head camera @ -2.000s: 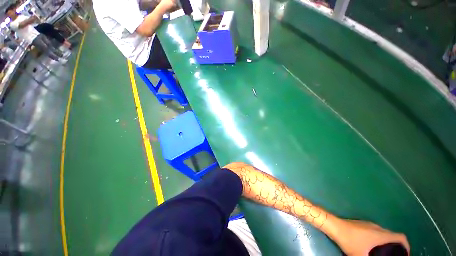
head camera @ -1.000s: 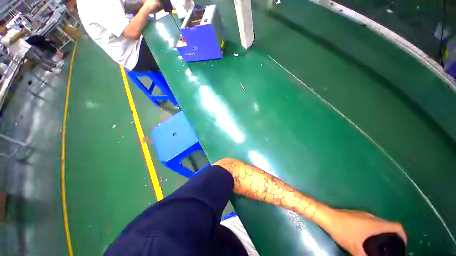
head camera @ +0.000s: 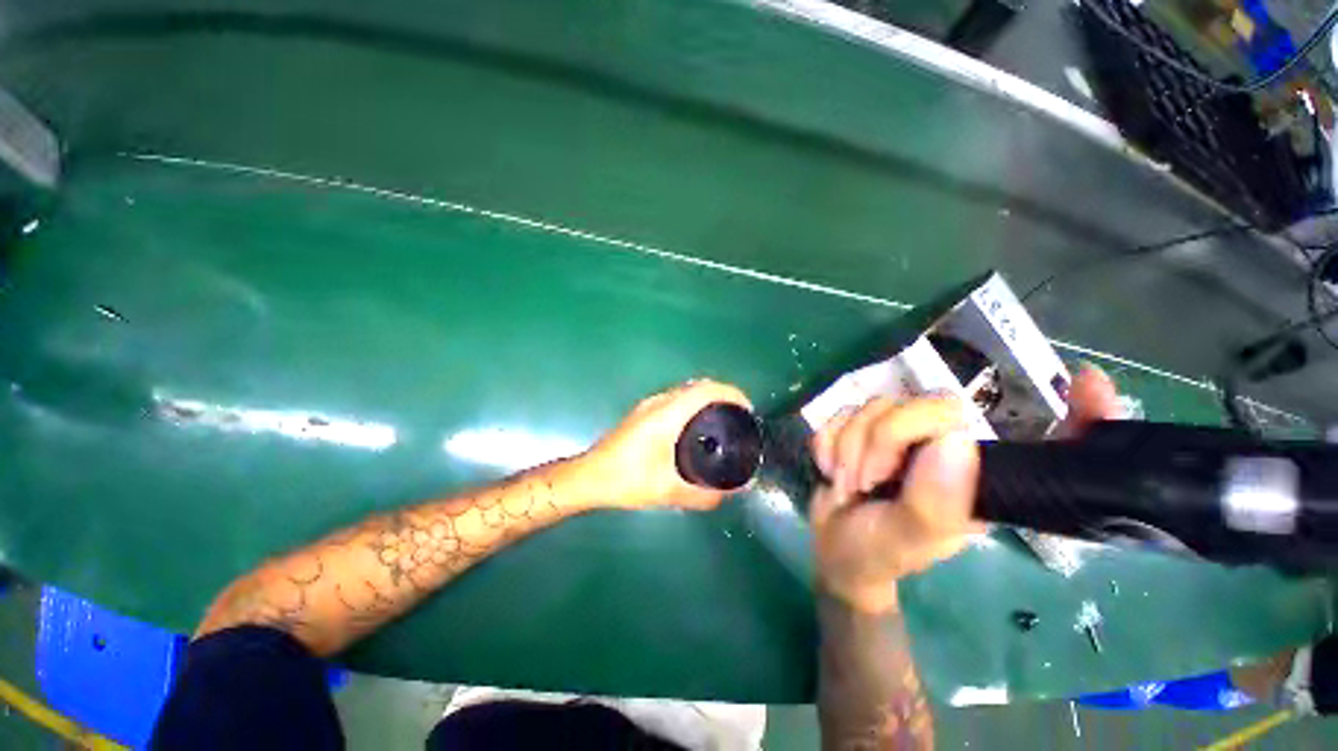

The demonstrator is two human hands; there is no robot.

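My left hand [head camera: 660,448] is closed around a black cylindrical housing [head camera: 718,446], whose round dark end faces up toward the camera. My right hand [head camera: 898,492] grips the electric screwdriver [head camera: 1130,484], a long thick black tool with a pale label that extends to the right edge. Its front end points left toward the housing, with a visible space between; the bit is not clear. Behind my right hand stands the screw feeder [head camera: 1023,349], a black box with a silvery-white front, partly covered by hand and tool.
The green bench [head camera: 367,338] spans the view. A small black cap [head camera: 1026,621] and a small bagged bolt [head camera: 1089,622] lie near its front edge. A blue stool [head camera: 110,660] is at lower left. A black crate [head camera: 1189,125] and cables are at upper right.
The view has swung from the bench's left part to the area in front of me. My left hand with the housing now shows near the middle; my right hand, screwdriver and feeder have come into view.
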